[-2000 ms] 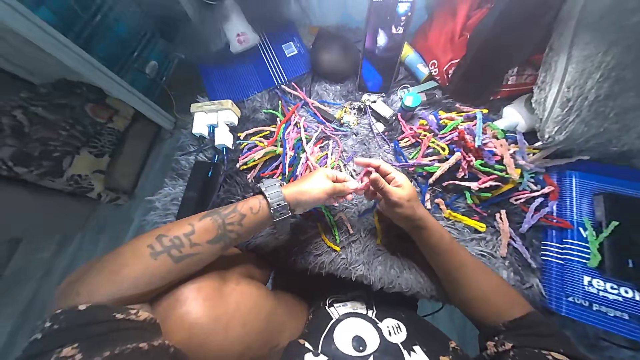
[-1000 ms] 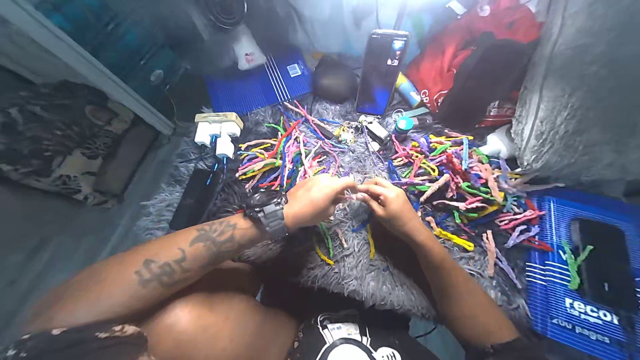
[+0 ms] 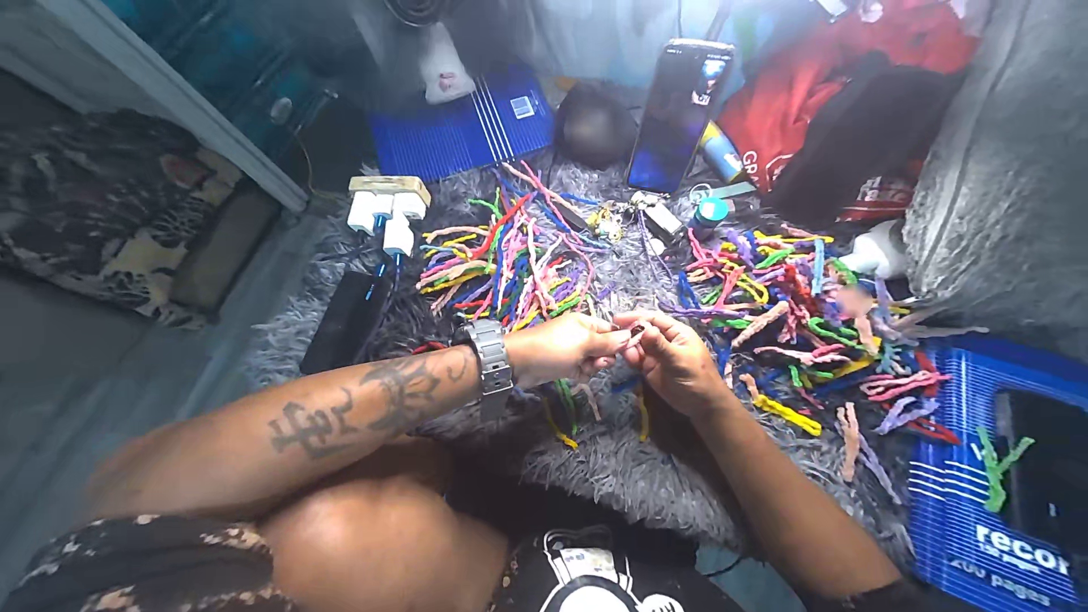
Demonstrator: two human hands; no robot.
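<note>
My left hand [image 3: 569, 347], with a grey metal watch [image 3: 490, 353] on its wrist, meets my right hand [image 3: 671, 357] over the grey shaggy rug. Their fingertips pinch a small pale pinkish strand [image 3: 631, 342], mostly hidden by the fingers. Beyond my left hand lies a pile of thin, fuzzy, many-coloured strands [image 3: 527, 263], which look like pipe cleaners. To the right of my right hand a second pile [image 3: 782, 306] holds shorter, bent and twisted pieces. A few green and yellow strands [image 3: 565, 416] lie just below my hands.
A smartphone [image 3: 680, 115] stands upright at the back beside a dark round object [image 3: 593, 126]. White plugs [image 3: 382, 208] and a black slab [image 3: 342, 323] are at left. Blue record books lie at the back [image 3: 459, 127] and right [image 3: 952, 476], near a red bag [image 3: 782, 102] and a teal-lidded container [image 3: 711, 211].
Both hands stay together at the fingertips, with small changes in the fingers' pose. The two piles look much the same.
</note>
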